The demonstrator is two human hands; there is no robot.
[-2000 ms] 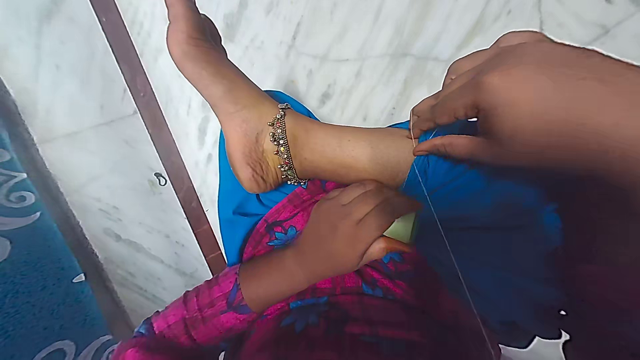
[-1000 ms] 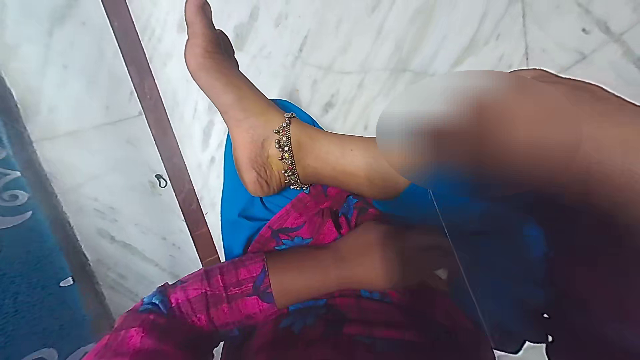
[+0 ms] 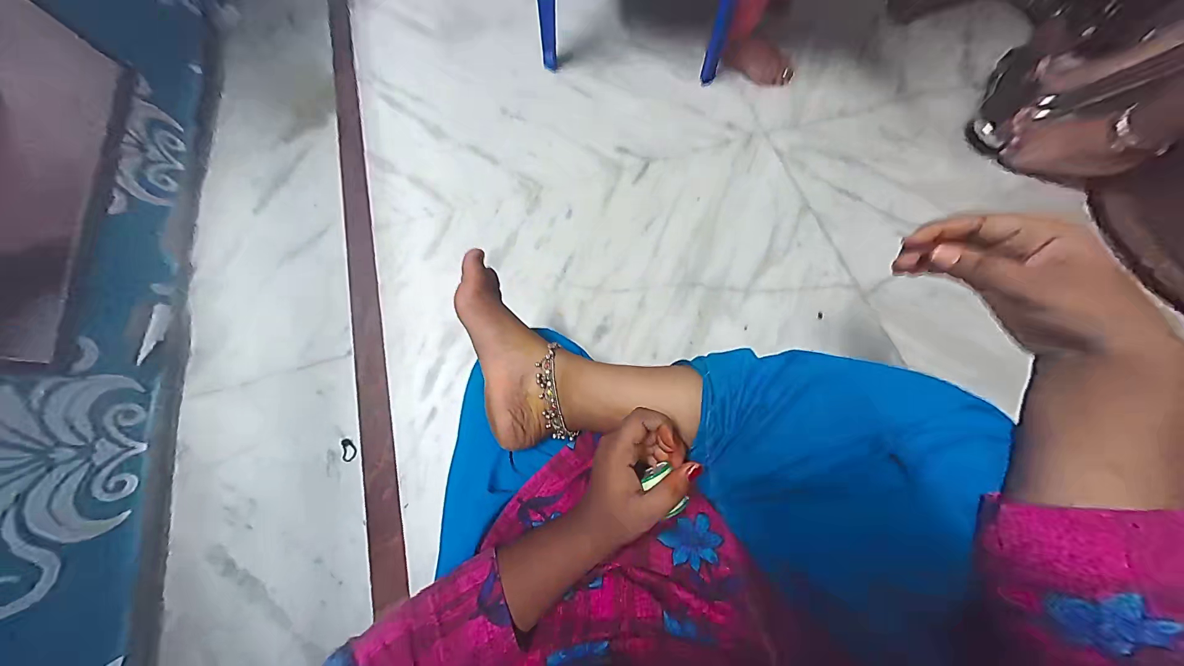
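My left hand (image 3: pixel 638 472) is curled around a small green and white object (image 3: pixel 656 476), likely a thread spool, beside my lower leg. Its fingers rest near the blue trouser cloth (image 3: pixel 860 462). My right hand (image 3: pixel 1027 268) is raised at the right, over the marble floor, with thumb and fingertips pinched together; whether a thin thread is between them cannot be seen. A beaded metal anklet (image 3: pixel 552 393) circles the ankle of my bare foot (image 3: pixel 504 370).
A patterned blue mat or rug (image 3: pixel 74 444) lies along the left. Blue chair legs (image 3: pixel 548 35) and another person's foot (image 3: pixel 760 63) are at the top. Someone in dark clothing, partly seen, is at the upper right. A small dark loop (image 3: pixel 348 450) lies on the floor.
My right hand has moved away from the shin, out to the right. My left hand has turned, and the green object shows in its fingers. The view now takes in more floor.
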